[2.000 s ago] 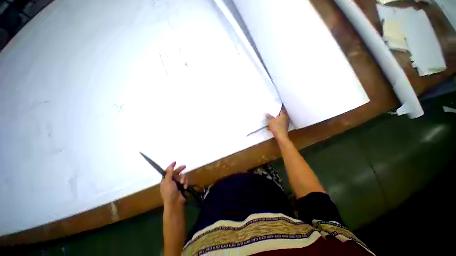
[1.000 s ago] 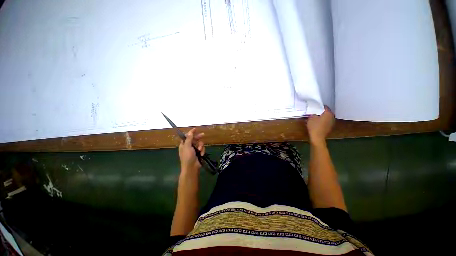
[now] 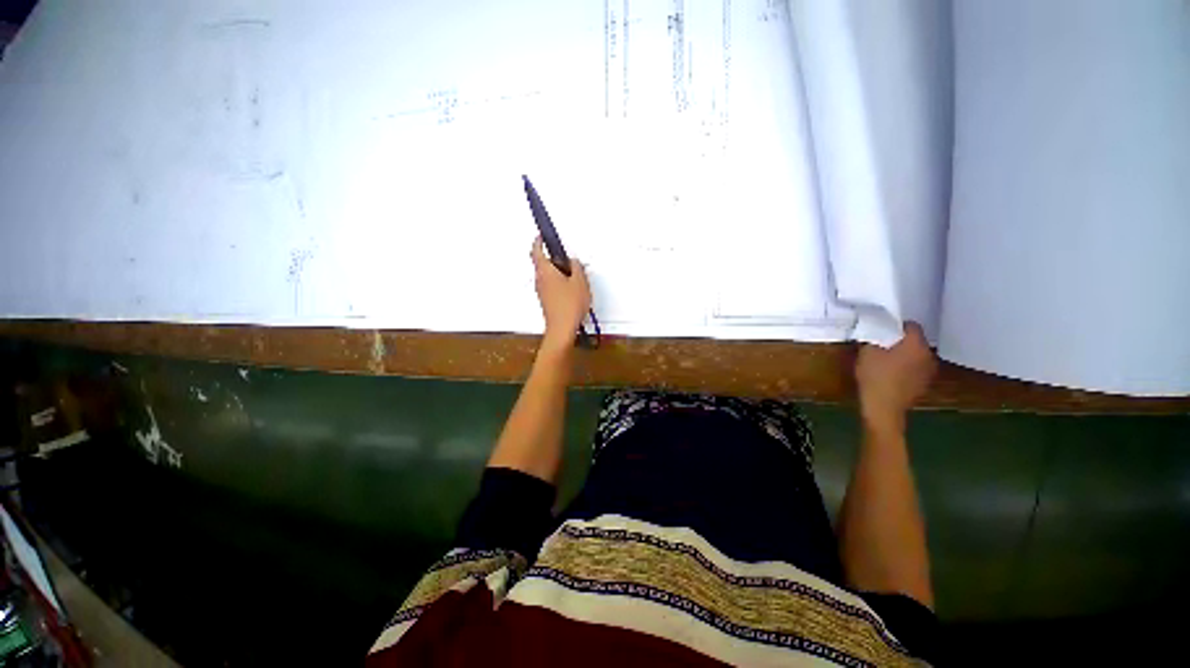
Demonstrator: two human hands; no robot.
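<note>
A huge white marker paper (image 3: 431, 196) with faint printed lines covers the table. My left hand (image 3: 563, 298) is closed around black tailor's shears (image 3: 546, 222) over the paper's near edge, blades pointing away from me. The shears' handle loops are partly hidden by the hand. My right hand (image 3: 897, 371) grips the near corner of the folded-back part of the paper (image 3: 855, 183) at the table's front edge. The fingertips of my right hand are hidden.
The worn brown table edge (image 3: 470, 355) runs across in front of me. A wide plain white sheet or roll (image 3: 1070, 196) lies to the right of the fold. The green floor (image 3: 326, 444) shows below, with white scraps at the left and dark objects at the lower left.
The view has swung and the table edge now runs nearly level. My left hand has moved forward with the shears over the paper. My right hand has gone from the paper's surface to its corner.
</note>
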